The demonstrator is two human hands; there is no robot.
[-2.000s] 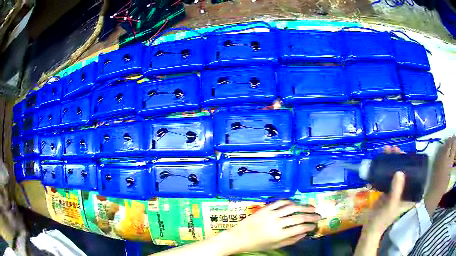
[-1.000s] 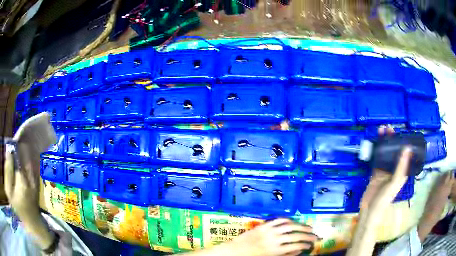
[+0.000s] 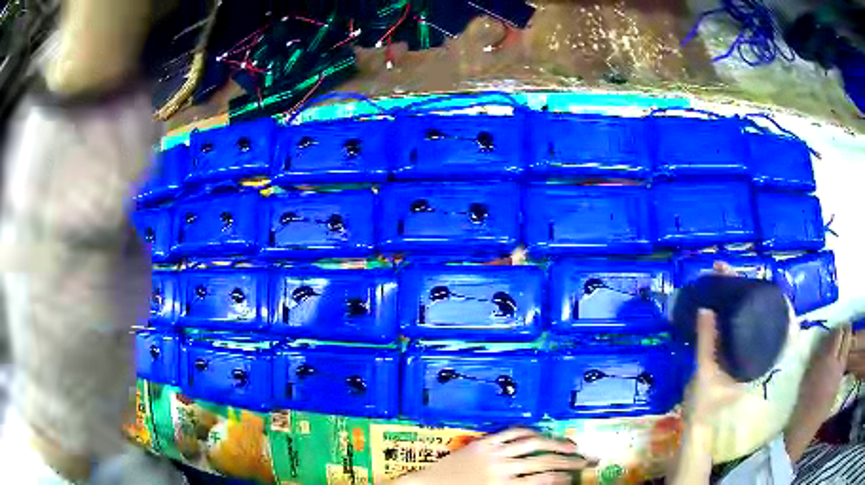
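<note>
My right hand (image 3: 707, 388) holds a dark squeeze bottle (image 3: 735, 327) over the right part of the lower rows; its nozzle tip is blurred or hidden. Beside the bottle, a blue plastic housing (image 3: 607, 308) shows dark adhesive dots and a thin line in its recess. The housing below it (image 3: 612, 384) also has two dots. My left hand (image 3: 512, 459) rests on the printed cardboard (image 3: 313, 445) at the bottom centre, cut off by the lower edge, fingers slightly apart, nothing visible held. Several more dotted housings lie left; the upper right ones (image 3: 588, 152) show no dots.
Another person's blurred sleeve and arm (image 3: 76, 246) cover the left side and the row ends there. Dark panel stock with red wires (image 3: 303, 57) lies behind the rows, with a blue cord coil (image 3: 745, 33) at back right. Another person's arm (image 3: 825, 388) is at right.
The bottle has moved up from the front row to the second row from the front, then rightward. Dark dots now show in the fifth housings there. Another person's arm has swung in at left.
</note>
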